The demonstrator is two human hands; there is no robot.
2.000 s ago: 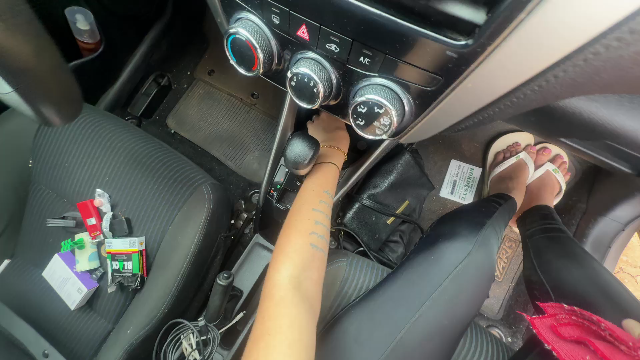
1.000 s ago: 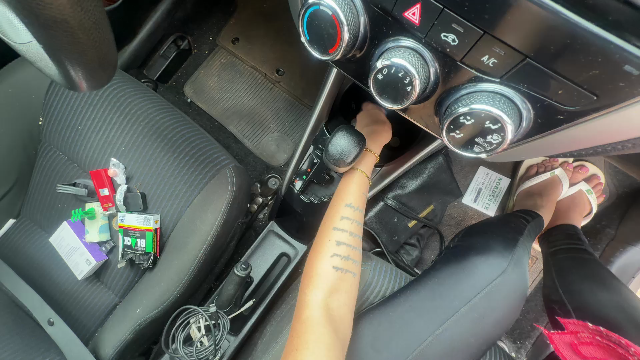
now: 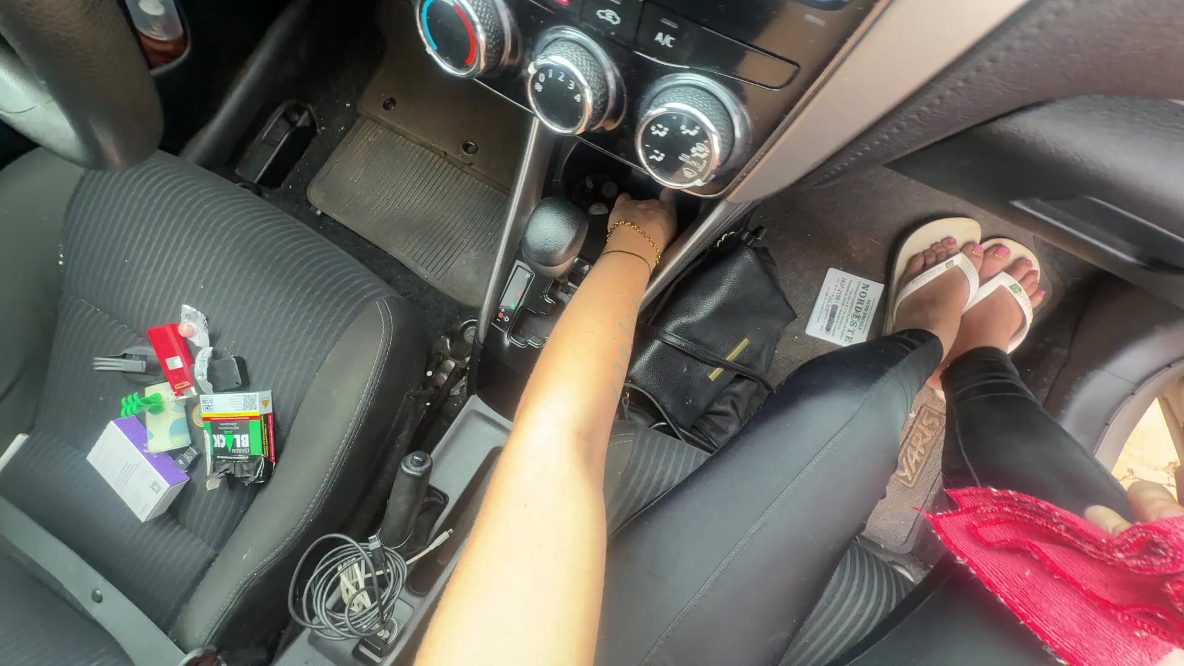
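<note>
My left hand, with a gold chain bracelet at the wrist, reaches into the dark console tray under the climate knobs. Its fingers are partly hidden, so what it touches there cannot be told. Several small round things, perhaps coins, lie in the tray's round recess beside the fingers. The gear lever knob stands just left of the wrist. At the lower right edge my right hand holds a folded red cloth with frayed edges; only some fingers show.
Small boxes, a red packet and a green clip lie on the striped driver's seat. Coiled cables rest by the handbrake lever. A black handbag and a printed card lie on the passenger side, near feet in white flip-flops.
My left hand stays in the tray region; it has shifted toward the right side, and the round recess with small things now shows. My right fingers on the red cloth have come more into view.
</note>
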